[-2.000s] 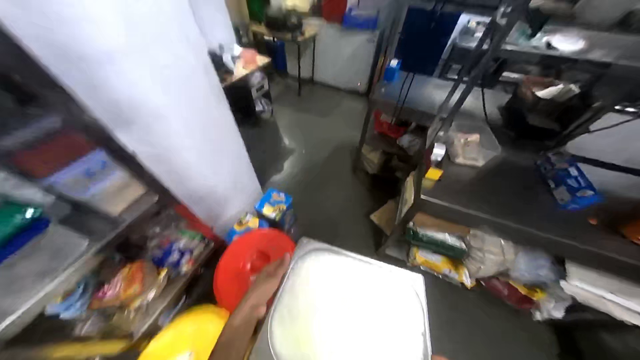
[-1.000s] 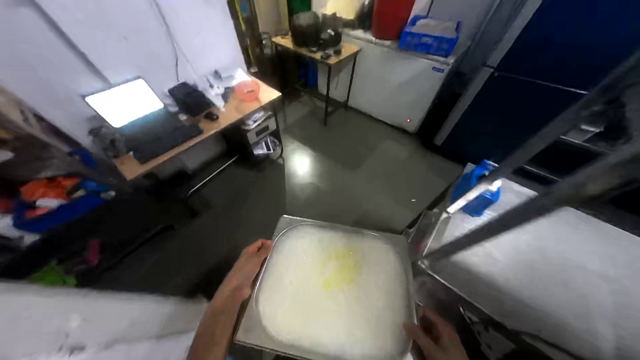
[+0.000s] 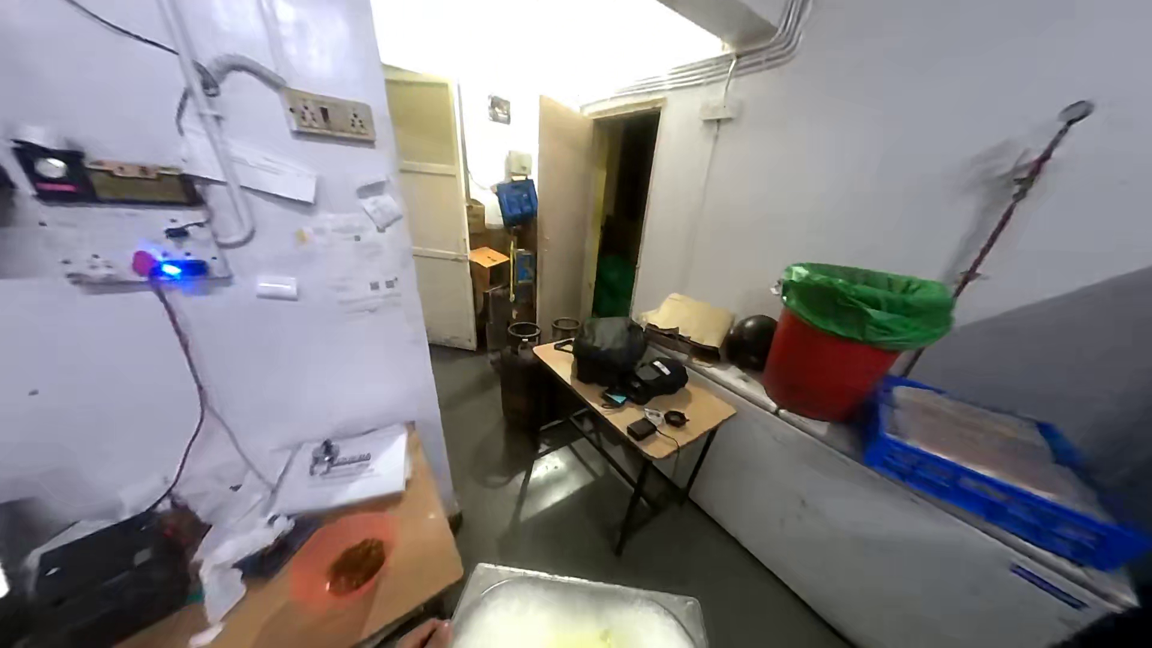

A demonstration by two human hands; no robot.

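Note:
At the bottom edge of the head view is a metal tray (image 3: 688,612) with a pale white content that has a yellowish patch, cut off by the frame. Only the fingers of my left hand (image 3: 428,634) show, at the tray's left side, holding it. My right hand is out of the frame. Left of the tray, a wooden desk (image 3: 427,549) bears an orange bowl (image 3: 310,562) of brown food, papers (image 3: 346,472) and a black machine (image 3: 108,576).
Ahead stands a small table (image 3: 702,414) with black bags (image 3: 610,349). To the right, a white chest freezer (image 3: 810,531) carries a red bin (image 3: 823,364) with a green liner and a blue crate (image 3: 981,504). Gas cylinders (image 3: 522,387) stand near the open doors.
The view has moved forward through the room and tilted up, past the shelves to the desk and freezer. The tray now sits lower in view, and my right hand has left the frame.

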